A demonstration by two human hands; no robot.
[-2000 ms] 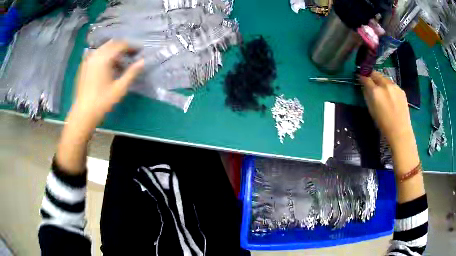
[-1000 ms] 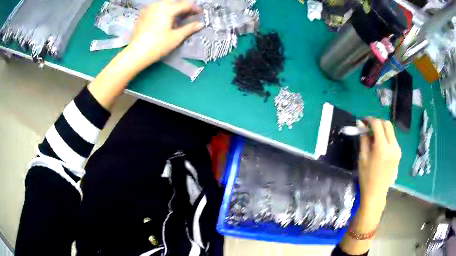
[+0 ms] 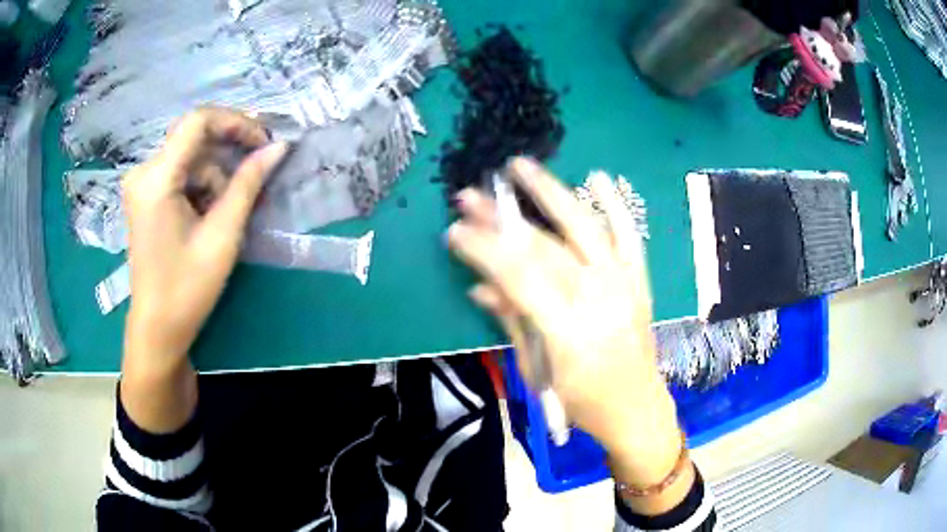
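My left hand (image 3: 197, 208) is over the heap of grey mesh strips (image 3: 260, 62), thumb and index finger tips close together; whether they pinch anything cannot be told. A single strip with a bright end bar (image 3: 312, 251) sticks out to the right from beside this hand. My right hand (image 3: 582, 301), blurred, holds slim silver tweezers (image 3: 553, 410) over the lower edge of the black fittings pile (image 3: 506, 104). It partly covers the pile of small silver fittings (image 3: 626, 208). The black work pad (image 3: 756, 244) lies to its right with a few tiny bright bits on it.
A steel flask (image 3: 701, 42) with a pink charm stands at the back right, beside a phone (image 3: 846, 109). Another stack of strips (image 3: 26, 229) lies at the far left. A blue bin (image 3: 805, 353) of strips is below the bench edge. A narrow strip bundle (image 3: 895, 166) lies far right.
My right hand has moved left from the black pad to the black and silver piles. My left hand stays at the strip heap. The camera view has shifted, and the whole pad now shows.
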